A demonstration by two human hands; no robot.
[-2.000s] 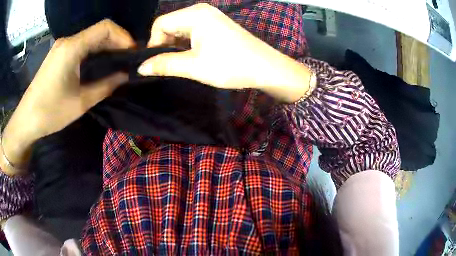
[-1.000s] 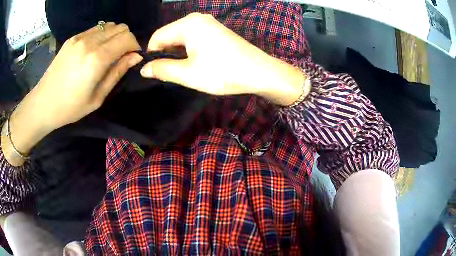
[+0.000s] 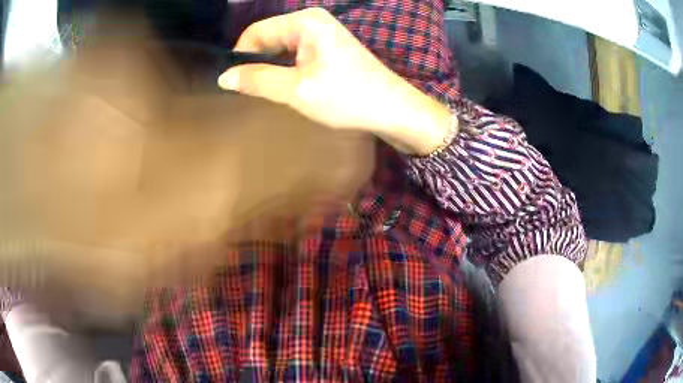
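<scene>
The black garment point(image 3: 187, 22) lies over my lap at the upper left, mostly hidden behind my left hand. My right hand point(image 3: 318, 71), at the upper middle, pinches a narrow folded edge of it between thumb and fingers. My left hand point(image 3: 150, 164) is a large brown blur close to the camera, covering the left and centre of the view. Its fingers cannot be made out, nor whether it holds cloth.
A white machine bed edge point(image 3: 554, 22) runs along the top right, with a grey panel at its end. A dark cloth heap point(image 3: 592, 157) lies on a wooden stool point(image 3: 615, 75) at the right. My plaid apron point(image 3: 314, 322) covers my lap.
My left hand has left its place at the folded edge and come up close to the camera, blurred. My right hand still pinches the black cloth, slightly higher.
</scene>
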